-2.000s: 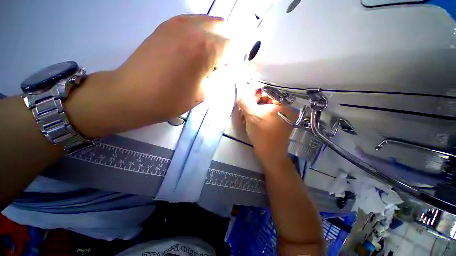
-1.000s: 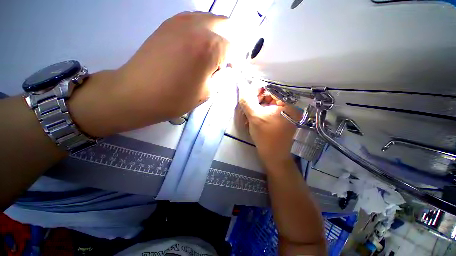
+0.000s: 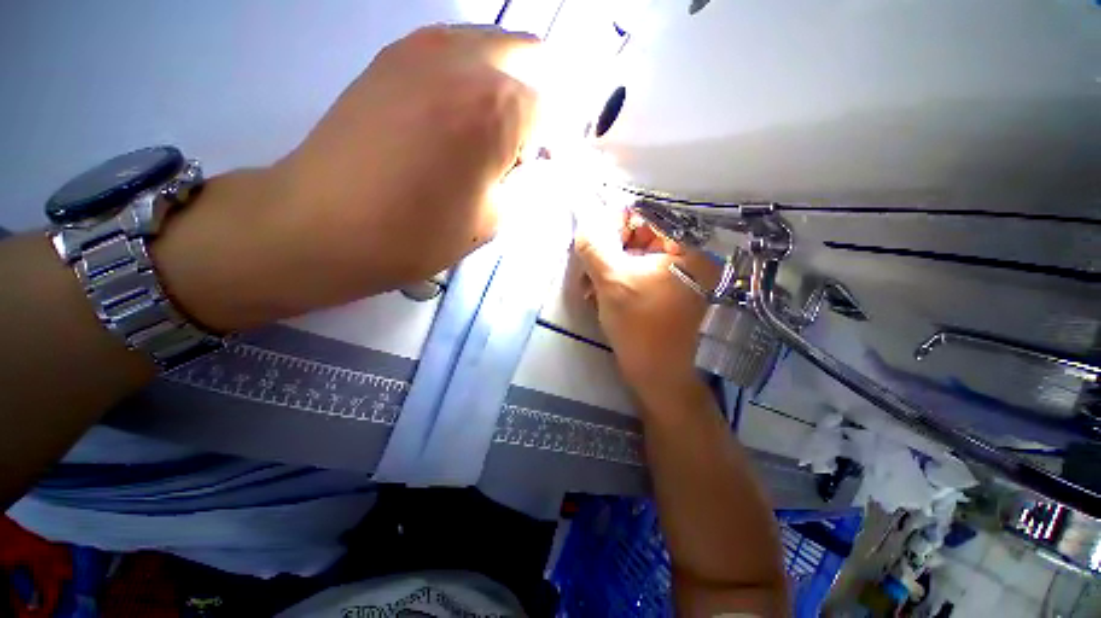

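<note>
A long light-blue cloth strip (image 3: 465, 362) runs from the glare at the needle area over the table's front edge. My left hand (image 3: 417, 163), with a steel watch on the wrist, lies along the strip's left side, its fingertips lost in the glare. My right hand (image 3: 652, 302) is at the strip's right side under the white sewing machine head (image 3: 893, 133), fingers bent, their tips washed out by light. The presser foot and needle are hidden in the glare. Whether either hand grips the cloth cannot be told.
A grey printed ruler strip (image 3: 308, 377) runs along the front edge. Grey-blue folded cloth (image 3: 205, 507) hangs below it at left. A blue plastic basket (image 3: 610, 555) is below. Curved metal rods and thread parts (image 3: 785, 302) are right of my right hand. White scraps (image 3: 893, 465) lie at lower right.
The view has shifted slightly and the machine head appears a little displaced. Both hands and the strip hold nearly the same places.
</note>
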